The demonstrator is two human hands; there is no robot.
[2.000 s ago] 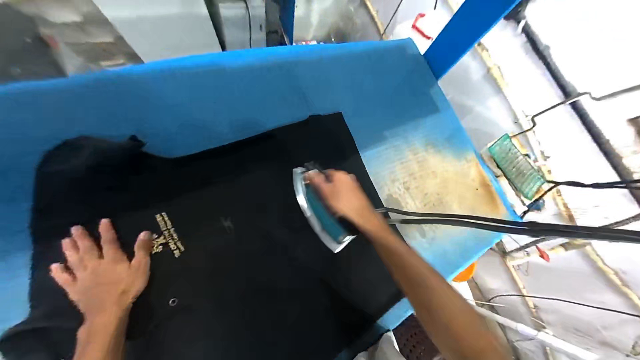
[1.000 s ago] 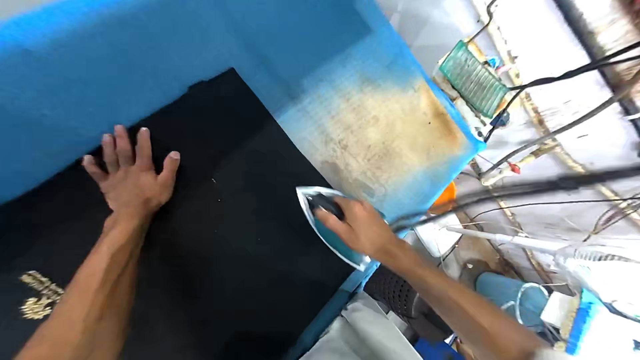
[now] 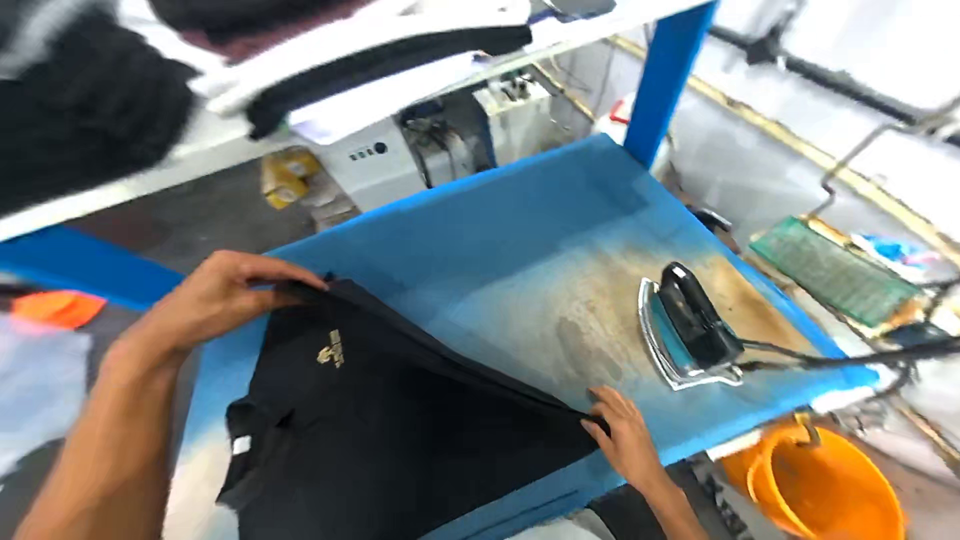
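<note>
A black garment (image 3: 405, 427) with a gold print and a small white tag at its collar lies on a blue cloth-covered ironing table (image 3: 517, 217). My left hand (image 3: 225, 300) pinches its far edge near the shoulder. At the hem corner, my right hand (image 3: 622, 435) grips the fabric between thumb and fingers. The far edge between both hands is lifted slightly and drawn into a fold. To the right, an electric iron (image 3: 686, 326) with a black handle and teal body rests on the scorched part of the cover, touched by neither hand.
A shelf (image 3: 217, 150) with piled clothes (image 3: 82, 112) runs above the table's far side on blue posts (image 3: 667, 82). Black cables (image 3: 817, 360) trail right from the iron. An orange bucket (image 3: 832, 480) stands below the near right corner, and a green rack (image 3: 836, 270) is at the right.
My right hand has let go of the iron, which now stands on the scorched area, and has taken the garment's hem. My left hand, earlier flat on the cloth, now pinches its edge. The view has shifted.
</note>
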